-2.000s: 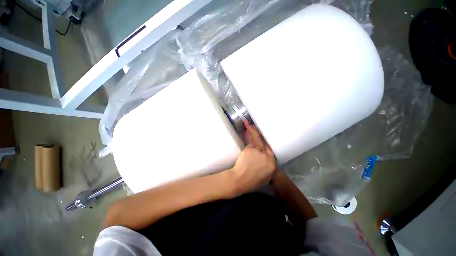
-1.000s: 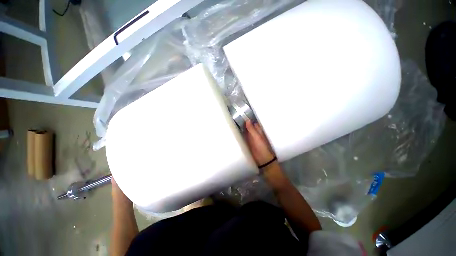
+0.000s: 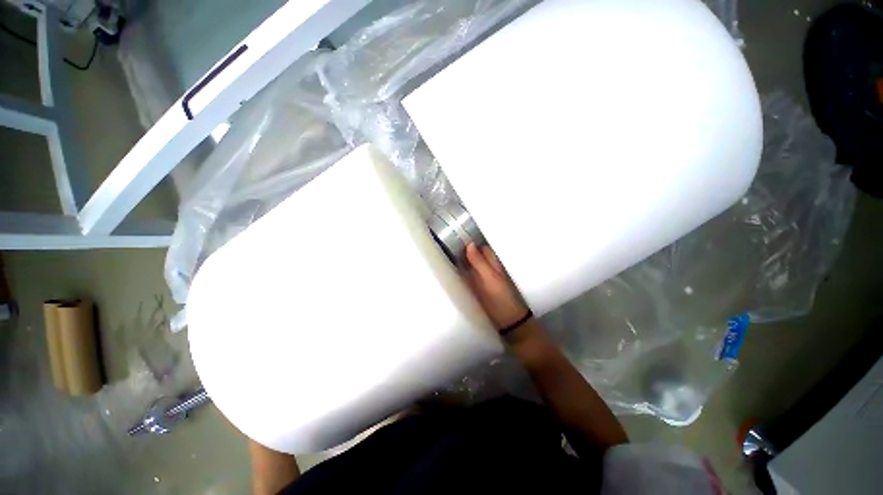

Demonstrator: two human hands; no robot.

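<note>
Two big white parent rolls lie end to end, the left roll [image 3: 329, 309] and the right roll [image 3: 600, 145], with a narrow wedge-shaped gap between them. A silver shaft collar [image 3: 455, 230] shows in the gap. My right hand [image 3: 496, 290], with a dark wrist band, reaches into the gap, its fingertips at the collar; whether it grips is unclear. My left forearm reaches to the left roll's near outer end, and the hand is hidden behind the roll. The silver unwind shaft [image 3: 169, 414] sticks out at the left roll's outer end.
Clear plastic wrap [image 3: 252, 174] lies around and under the rolls, with a blue label [image 3: 734, 337] at right. A pale machine frame [image 3: 145, 160] stands upper left. Brown cores [image 3: 74, 346] lie at left. A black fan base [image 3: 847, 97] and a grey-white box [image 3: 842, 435] are at right.
My left hand has left the gap and gone to the left roll's outer end, out of sight. The left roll now sits more angled to the right roll, and the gap's far end is wider.
</note>
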